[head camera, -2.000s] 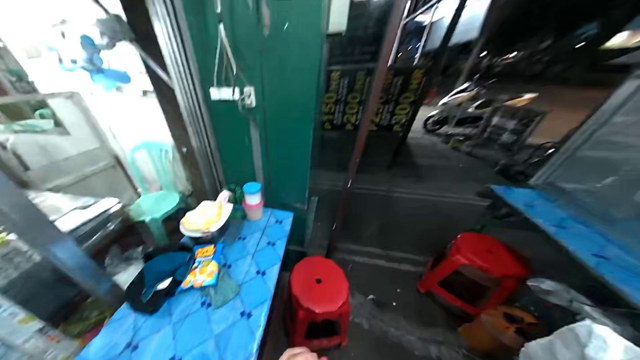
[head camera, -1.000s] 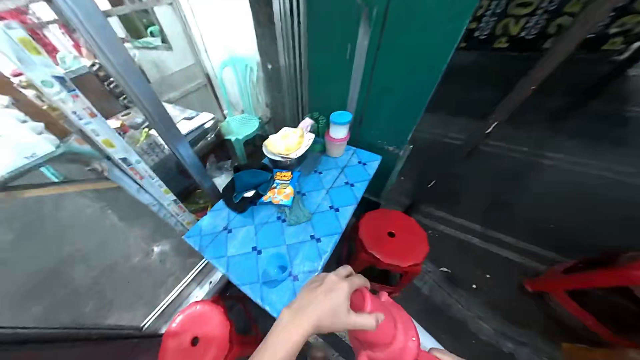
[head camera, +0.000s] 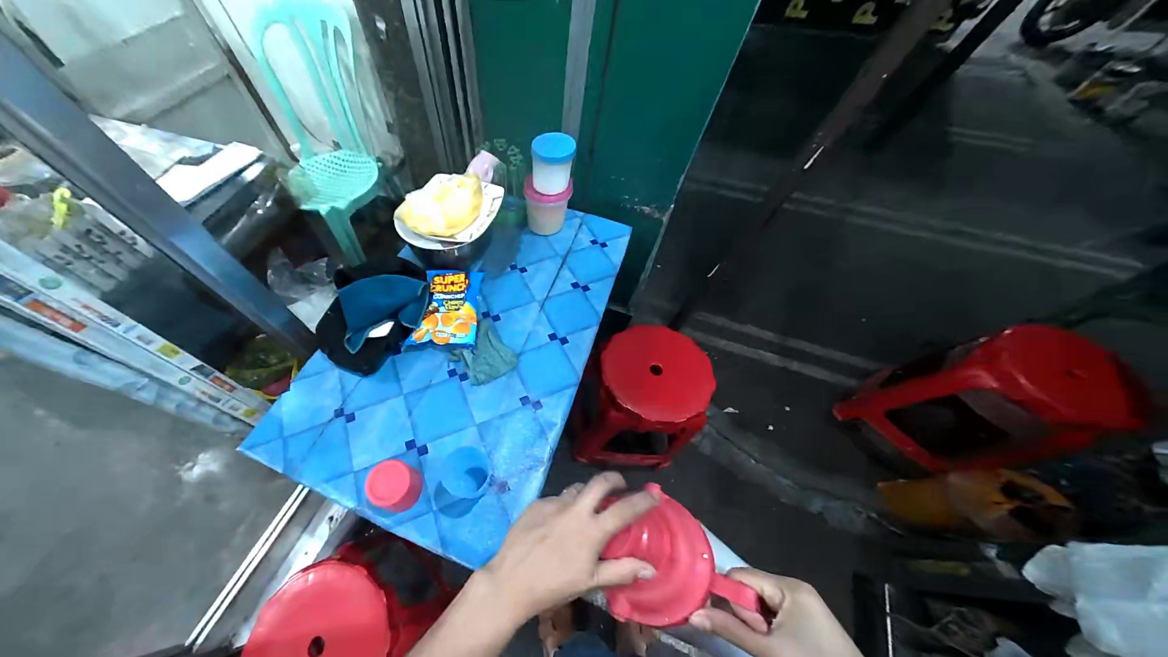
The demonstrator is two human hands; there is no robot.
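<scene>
A red plastic pitcher (head camera: 671,557) with its lid on is between my hands, beyond the table's near right edge. My left hand (head camera: 570,547) rests over the lid's left side, fingers and thumb curled on it. My right hand (head camera: 776,616) grips the handle. On the blue tile-patterned table (head camera: 383,438), a small red cup (head camera: 393,485) stands beside a clear blue plastic cup (head camera: 464,471). Farther back lie a snack packet (head camera: 449,310), a dark cap (head camera: 360,319) and a grey-green cloth (head camera: 491,354).
Two lidded containers (head camera: 550,178) are stacked near a covered bowl (head camera: 444,210). Red stools stand beyond the table (head camera: 659,374), at lower left (head camera: 319,611) and at right (head camera: 1058,383). A metal post (head camera: 137,173) slants at left, before a green chair (head camera: 338,178). White plastic (head camera: 1104,584) is at lower right.
The small red cup now stands on the table, where one second ago only the blue cup stood. My left hand remains on the pitcher; my right hand shows more fully on its handle.
</scene>
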